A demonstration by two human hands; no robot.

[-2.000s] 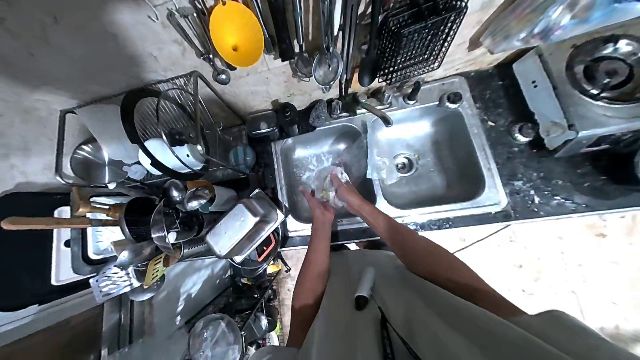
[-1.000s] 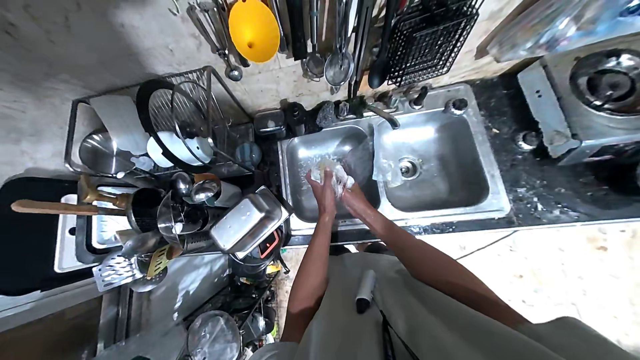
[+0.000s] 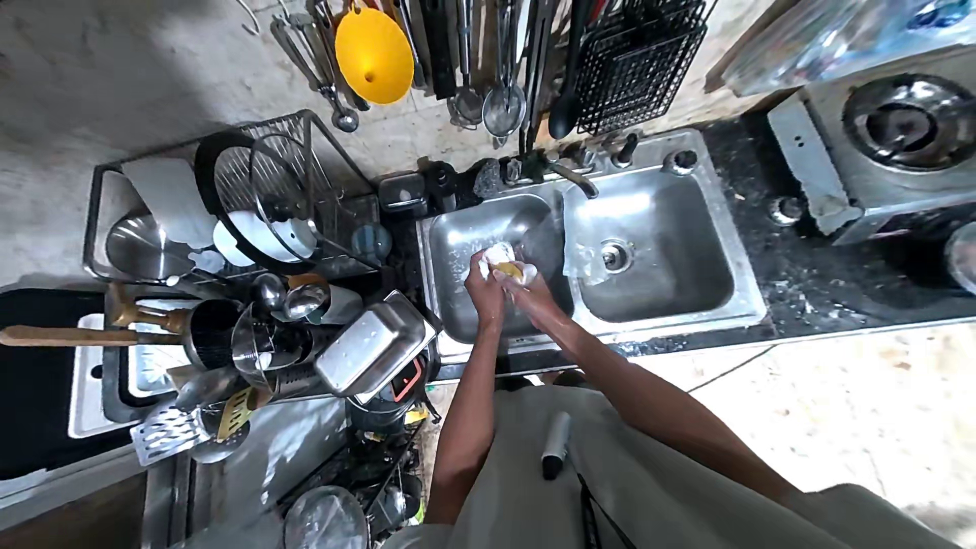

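Both my hands meet over the left basin [image 3: 457, 297] of a steel double sink. A white, foamy cloth-like thing [image 3: 499, 253] shows at the fingers of my left hand [image 3: 484, 290]; whether it is cloth or foam I cannot tell. My right hand [image 3: 534, 293] closes around a small yellow item [image 3: 508, 270], perhaps a sponge, with white suds beside it. Behind the hands, the metal faucet [image 3: 576, 179] points over the divider between the basins. A clear plastic sheet [image 3: 581, 263] hangs over the divider into the right basin [image 3: 656, 282].
A wire dish rack [image 3: 309, 152] with pans and bowls stands at the left. Nearer are an upturned steel pan [image 3: 374, 343] and crowded utensils. Ladles, strainers and a yellow funnel [image 3: 374, 57] hang on the wall. A gas stove [image 3: 907, 122] sits at the right on the black counter [image 3: 808, 282].
The yellow item now shows clearly between my hands; one second ago mostly white showed there. My hands have come closer together.
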